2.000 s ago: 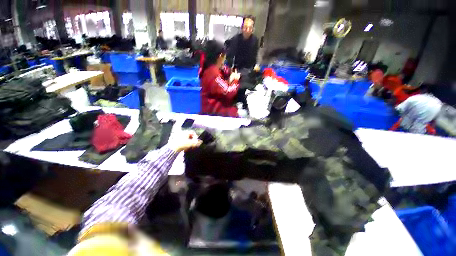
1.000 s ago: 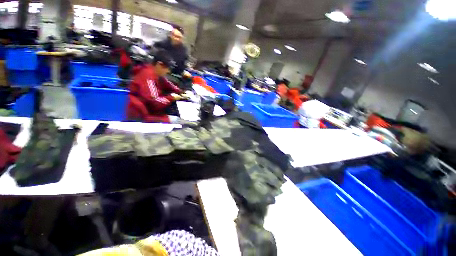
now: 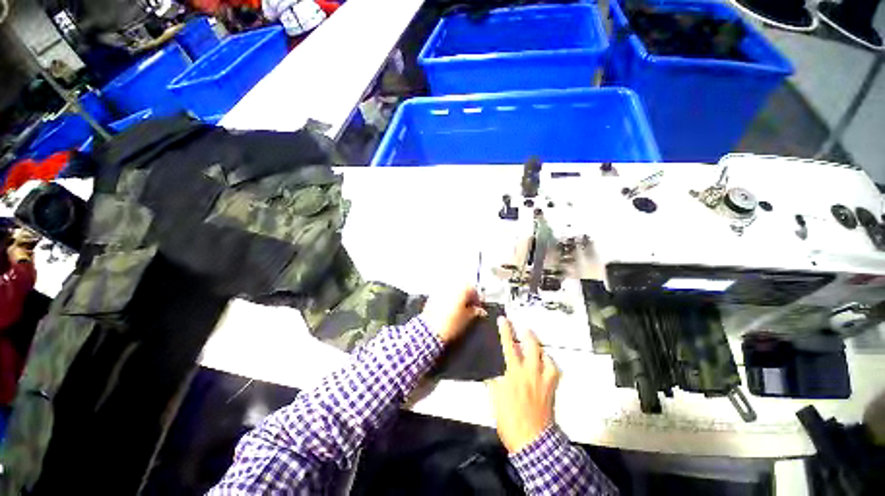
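Observation:
My left hand (image 3: 454,315) grips the top left edge of a black cloth panel (image 3: 473,351) just below the presser foot (image 3: 525,294) of the white sewing machine (image 3: 747,218). My right hand (image 3: 525,380) lies on the panel's right side, fingers apart and pointing at the foot; whether it grips the cloth is hidden. A camouflage piece (image 3: 364,312) lies left of my left hand, joined to the long pile of linked work (image 3: 126,262). Dark and camouflage strips (image 3: 670,347) lie bunched under the machine arm, with a thin metal loop end (image 3: 742,403) beside them.
A black tray or phone (image 3: 796,366) lies right of the strips. A loose dark bundle (image 3: 836,448) is at the lower right. Blue crates (image 3: 514,121) stand behind the table. A white side table (image 3: 320,60) runs back at upper left. A red sleeve (image 3: 14,315) shows at the left edge.
The view has swung right and down from the room to the sewing machine. Both hands are now in view at the needle; the left hand was reaching across the linked work, then out of view.

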